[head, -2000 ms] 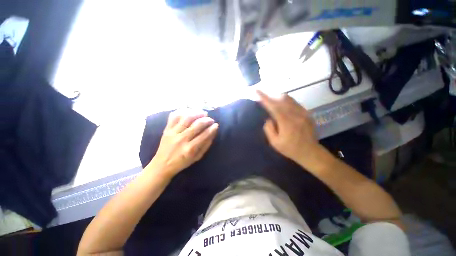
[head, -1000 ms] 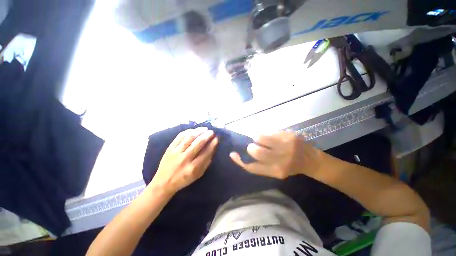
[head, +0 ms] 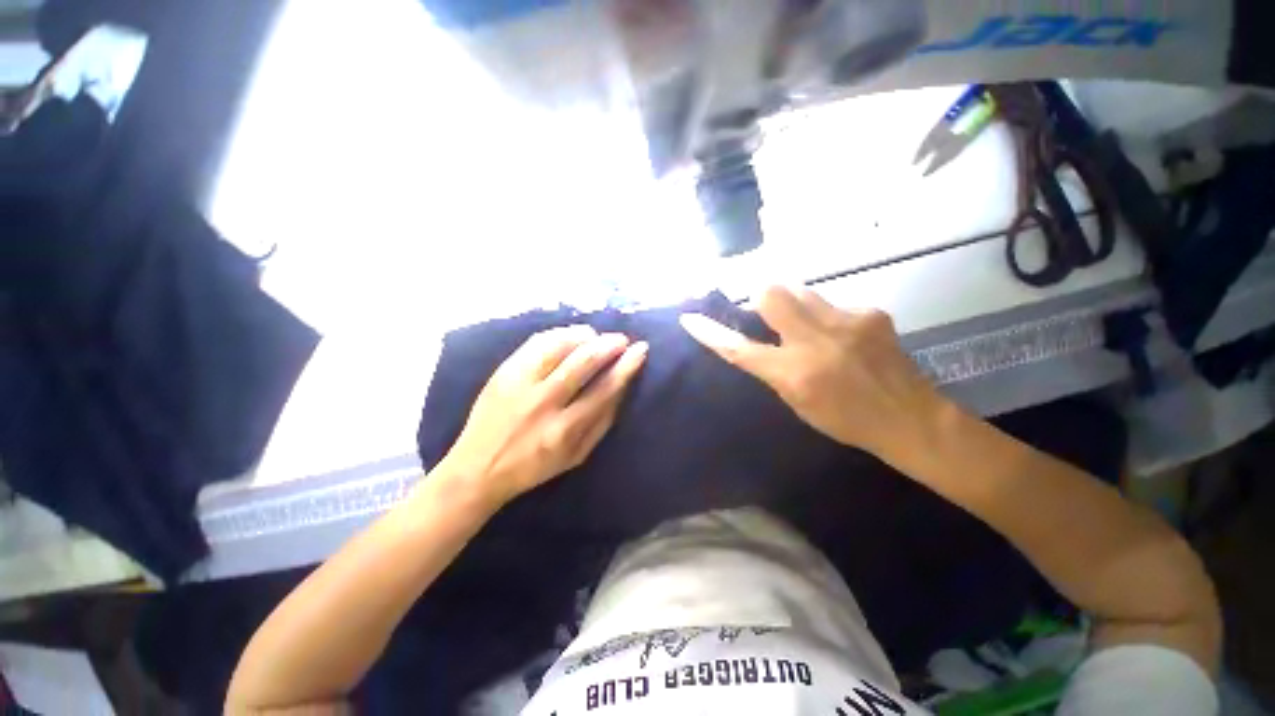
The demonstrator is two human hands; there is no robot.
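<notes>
A dark navy garment piece (head: pixel 699 434) lies over the table's front edge and hangs into the lap. My left hand (head: pixel 552 406) rests on it, fingertips bunched near its upper edge. My right hand (head: pixel 825 357) pinches the upper edge of the cloth between thumb and fingers, right of my left hand. The white sewing machine head (head: pixel 1007 42) with blue JACK lettering is above. The presser foot and needle area is blurred and lost in lamp glare, so I cannot tell whether the cloth is under the needle.
More navy cloth (head: pixel 140 336) hangs over the table at the left. Black-handled scissors (head: pixel 1059 224) and small snips (head: pixel 956 129) lie at the right. A pale ruler strip (head: pixel 315 506) runs along the front edge. Dark cloth pieces (head: pixel 1230 238) lie at the far right.
My right hand first came down from near the machine to the cloth, and has now moved up and right, pinching its upper edge. My left hand stays on the cloth. The camera view has shifted.
</notes>
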